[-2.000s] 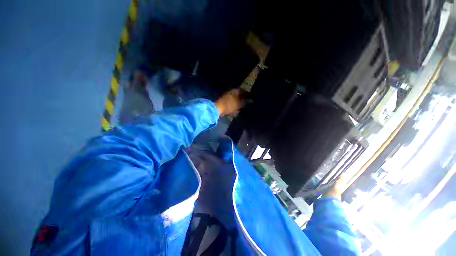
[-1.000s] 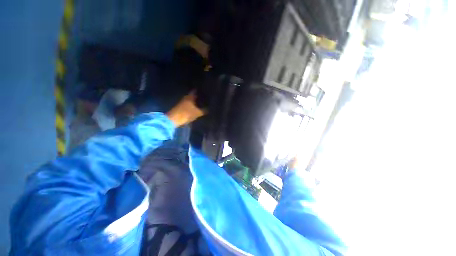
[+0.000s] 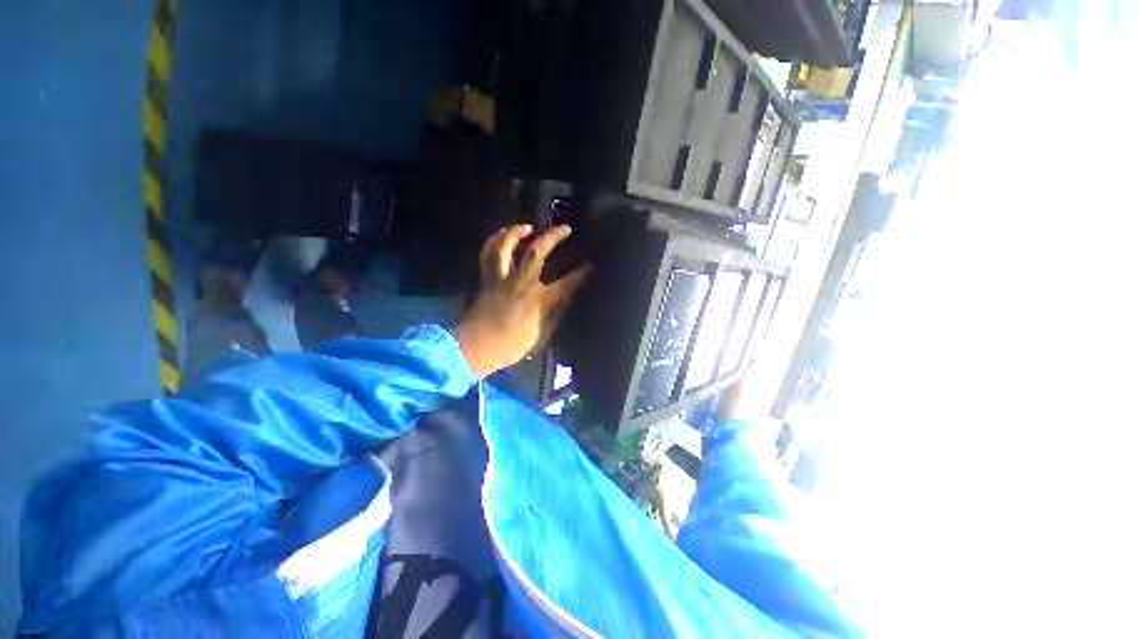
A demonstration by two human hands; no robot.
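My left hand (image 3: 514, 306) has its fingers apart and holds nothing. It is beside the dark side of a phone tray stack (image 3: 612, 312). The top tray (image 3: 651, 343) has long pockets with glossy, glaring pieces in them, probably smartphones. My right hand (image 3: 739, 393) is at the tray's far lower corner. It is small and washed out by glare, and its fingers cannot be made out. A second tray (image 3: 637, 162) lies just above in the picture, with grey pockets and dark notches, on another dark stack.
Blue floor with yellow-black tape (image 3: 155, 187) is at the left. Dark shapes and a person's light clothing or shoes (image 3: 281, 293), unclear, are on the floor side. A pale bench edge (image 3: 861, 187) runs along the right, lost in strong glare. Green parts (image 3: 630, 452) show below the stack.
My left hand has moved a little right and its fingers have spread. The near tray's face has come into view with its pockets showing. My right hand stays near its lower corner.
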